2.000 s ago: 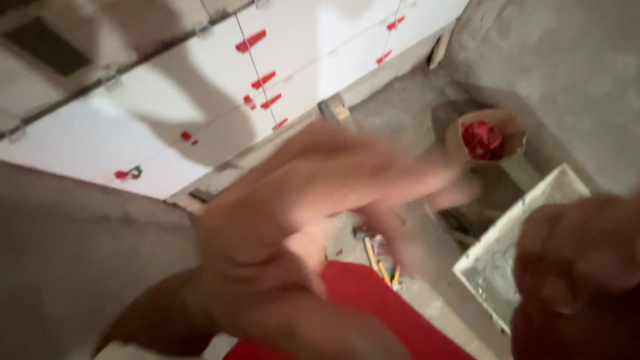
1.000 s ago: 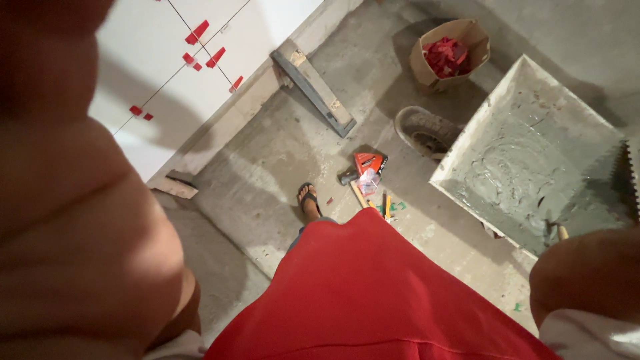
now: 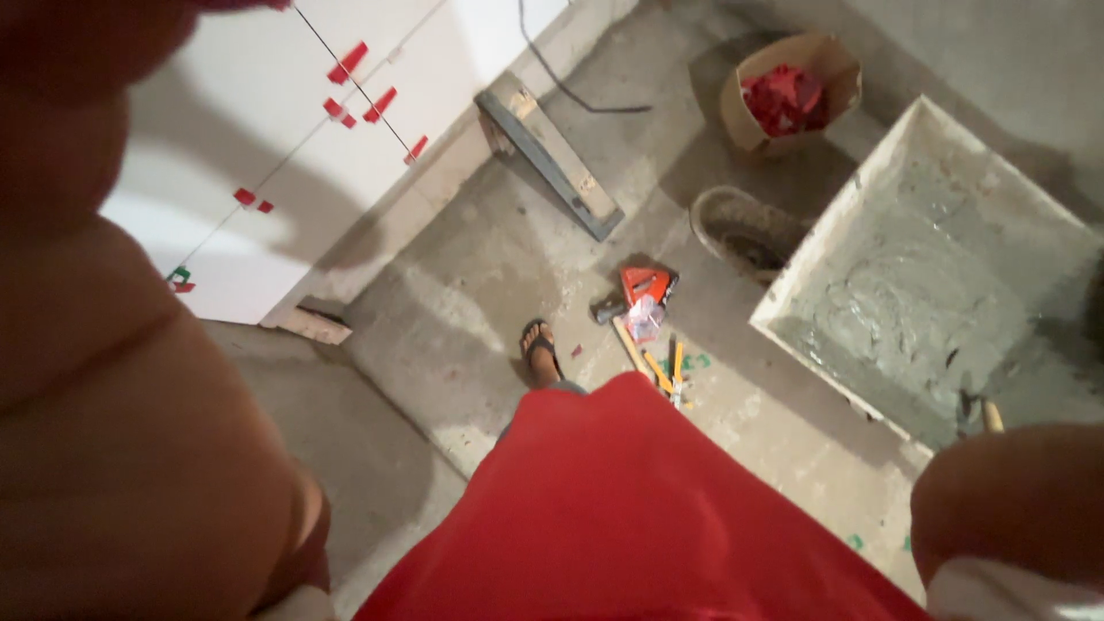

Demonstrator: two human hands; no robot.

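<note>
Very close to the camera, my left hand and arm (image 3: 147,388) fill the left side, dark and blurred; the fingers cannot be made out, nor whether they hold anything. At the lower right, a rounded bare part of my right hand or arm (image 3: 1009,500) shows beside a pale sleeve; no fingers are visible. It is nearest to a rectangular tub (image 3: 837,379) of wet grey mortar (image 3: 897,293), in which a tool with a wooden handle (image 3: 993,417) rests. My red shirt (image 3: 638,517) covers the bottom middle.
White wall tiles (image 3: 233,112) carry red levelling wedges (image 3: 348,63). On the concrete floor are a metal-edged wooden piece (image 3: 561,164), an open cardboard box (image 3: 742,121) of red pieces, a worn oval container (image 3: 716,216), a hammer (image 3: 609,310) and yellow-handled tools (image 3: 678,360). A sandalled foot (image 3: 541,349) shows below.
My left hand has moved from the middle of the view to its left side. A notched tool edge, visible at the right one second ago, is no longer distinct. The view has shifted.
</note>
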